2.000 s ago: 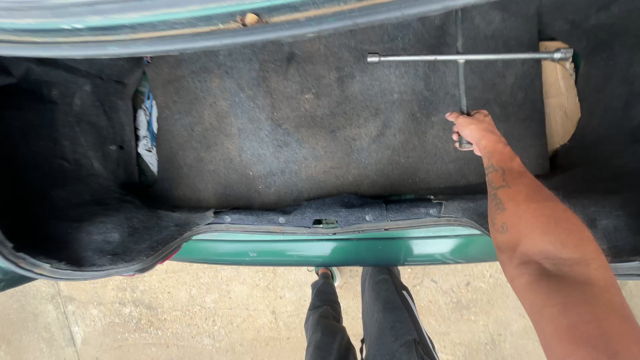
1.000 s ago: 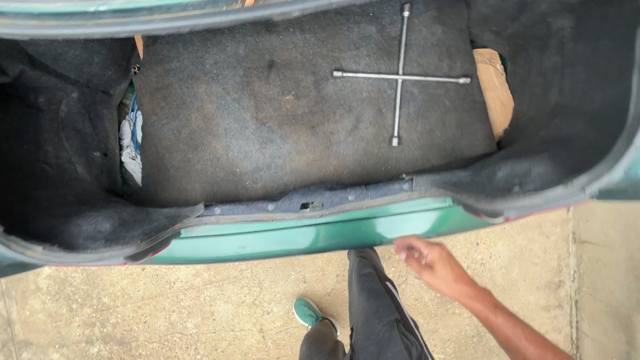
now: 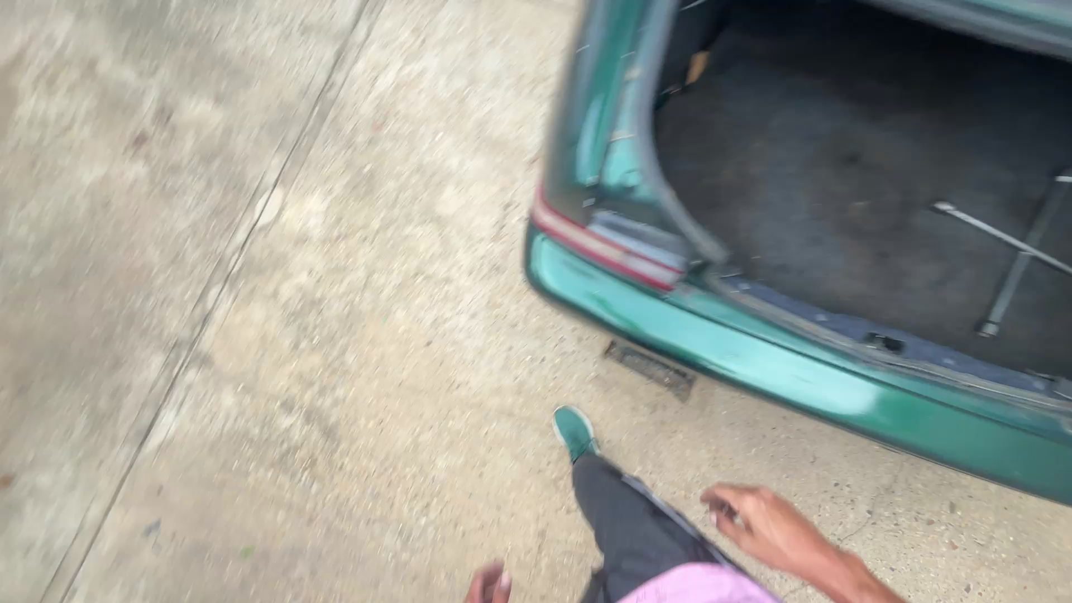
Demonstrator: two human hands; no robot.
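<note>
A four-way lug wrench [image 3: 1023, 249] of bare metal lies on the dark carpet of the car's open trunk, its right part cut off by the view's edge. My right hand [image 3: 766, 523] hangs beside my right leg, below the green bumper, fingers loosely curled and nothing seen in it. At the bottom edge, only the fingers of my left hand [image 3: 489, 584] show, somewhat blurred, with no object visible in them. Neither hand touches the car.
The green rear bumper [image 3: 754, 368] and the red and white tail light [image 3: 603, 247] border the trunk. My foot in a green shoe [image 3: 574, 430] stands on concrete ground [image 3: 377, 360], near a dark grate-like piece [image 3: 649, 368]. A joint line crosses the concrete at left.
My right hand held the lug wrench at first, then let it go on the trunk floor and came out over the ground. My left hand has come into view. The view has swung left.
</note>
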